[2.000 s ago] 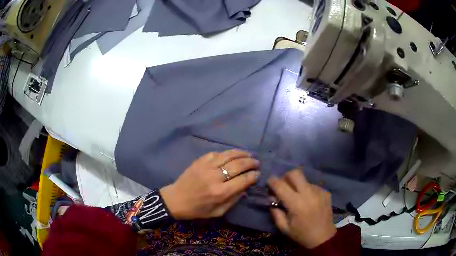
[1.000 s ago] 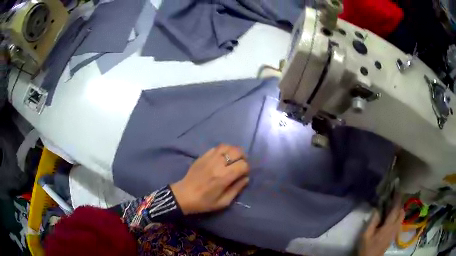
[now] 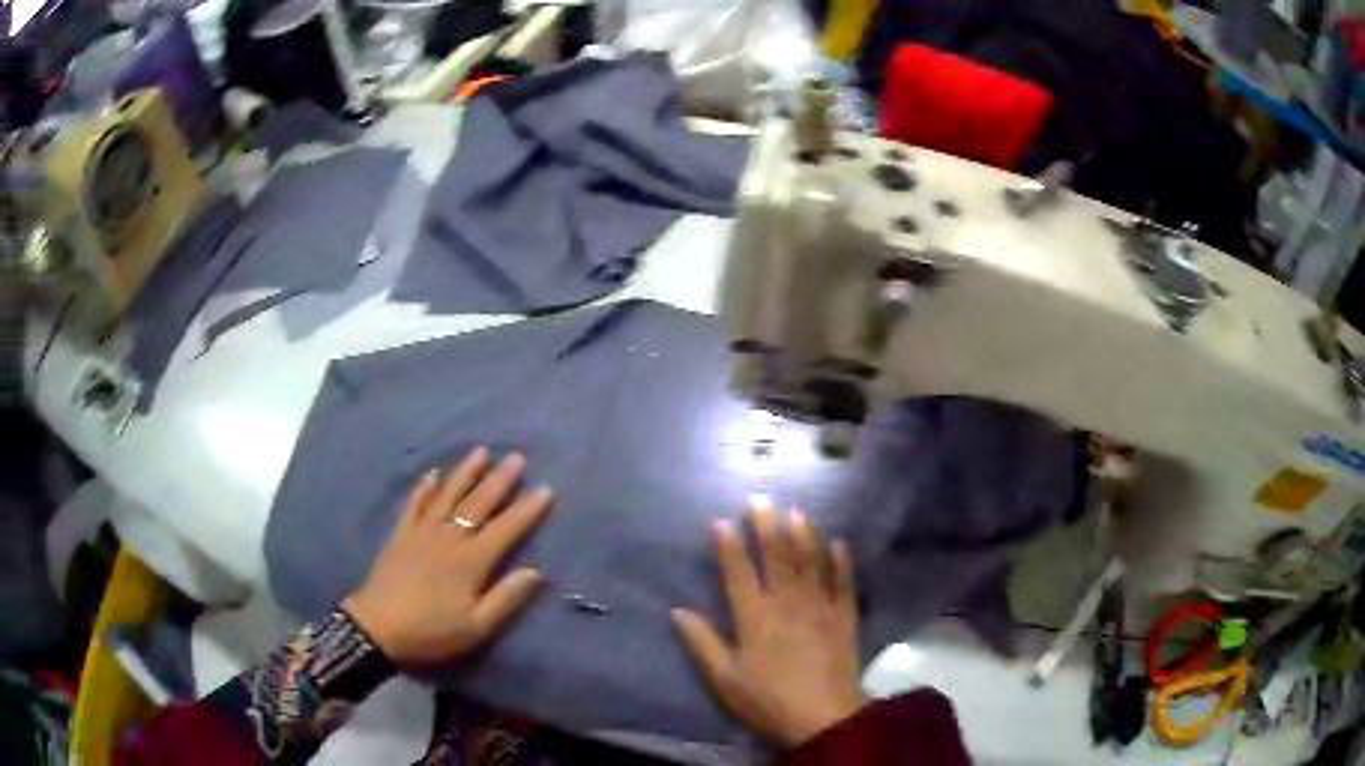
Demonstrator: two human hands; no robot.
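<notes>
The blue-grey garment panel (image 3: 599, 509) lies spread on the white machine table under the sewing machine head (image 3: 808, 285). The lit needle area (image 3: 764, 445) is over the cloth. My left hand (image 3: 457, 566) lies flat with fingers apart on the left part of the panel, a ring on one finger. My right hand (image 3: 779, 621) lies flat with fingers spread on the panel, just in front of the needle area. A tiny pale glint, perhaps a pin or zip pull (image 3: 585, 603), shows on the cloth between the hands. Neither hand holds anything.
Cut pieces (image 3: 307, 225) lie far left beside a second machine (image 3: 132, 187). A bundled grey panel (image 3: 547, 195) lies beyond the work. Scissors (image 3: 1198, 691) with red and orange handles and dark thread snips (image 3: 1111, 673) lie at right. A yellow bin (image 3: 113, 659) is lower left.
My right hand has moved from the dark tool at the right edge back onto the cloth and is empty. My left hand has moved left and flattened. The view has tilted up and turned right.
</notes>
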